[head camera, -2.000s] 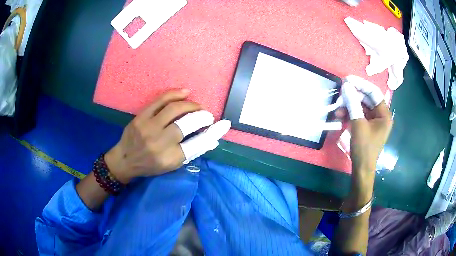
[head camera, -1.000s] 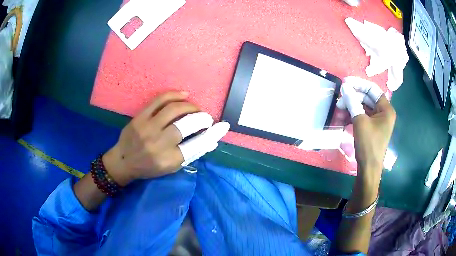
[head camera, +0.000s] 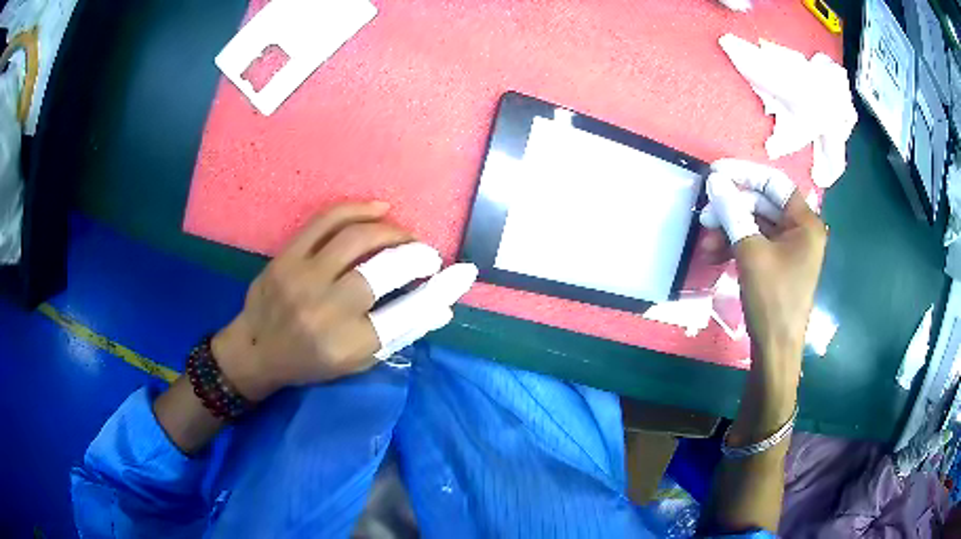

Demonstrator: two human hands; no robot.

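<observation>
A black-framed tablet (head camera: 595, 205) with a pale screen lies face up and slightly tilted on the red-pink mat (head camera: 348, 137). My left hand (head camera: 327, 290), with white finger cots on thumb and index finger, has its fingertips at the tablet's lower left corner. My right hand (head camera: 775, 226), also in white finger cots, is at the tablet's right edge with thumb and finger pinched together. Clear, glossy film (head camera: 690, 312) shows by its glare below the right hand, at the tablet's lower right corner. Whether the pinched fingertips hold its edge is hidden.
A white card with a cutout (head camera: 316, 42) lies at the mat's upper left. A crumpled white wipe (head camera: 796, 100) and a yellow oblong tool (head camera: 823, 14) are at upper right. Flat boxes (head camera: 890, 74) stand along the right. The dark green bench edge (head camera: 527, 339) runs before me.
The glare across the screen has shifted, and the film strip has moved from over the screen's right part to the lower right corner. The hands have moved little.
</observation>
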